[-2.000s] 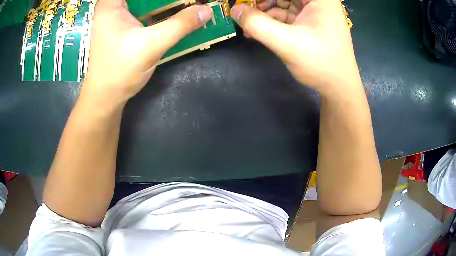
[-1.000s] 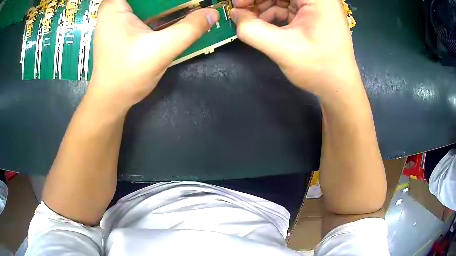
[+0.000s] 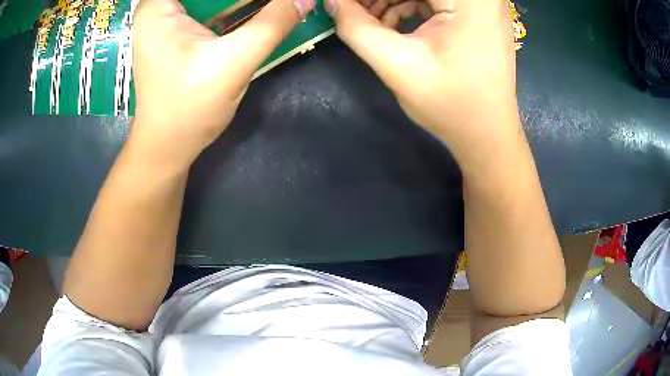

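Observation:
A green PCB panel [image 3: 294,40] with pale tan rails is held tilted at the top edge of the view. My left hand [image 3: 198,73] grips it, thumb on its upper face near the right end. My right hand [image 3: 433,66] is at the panel's right end, its thumb tip near the board and its other fingers curled behind. Whether a flex piece is between the right fingertips is hidden. The panel's far part is cut off by the frame's top.
Overlapping finished panels [image 3: 67,81] with orange-yellow pieces lie at the left. Loose flex pieces [image 3: 518,31] show just beyond my right hand. A black round-grilled object [image 3: 650,44] stands at the far right. Another person's white sleeve [image 3: 652,264] shows at the right edge.
Both thumbs have moved up toward the frame's top, and the panel is tilted more steeply. The orange piece seen earlier between the fingertips no longer shows.

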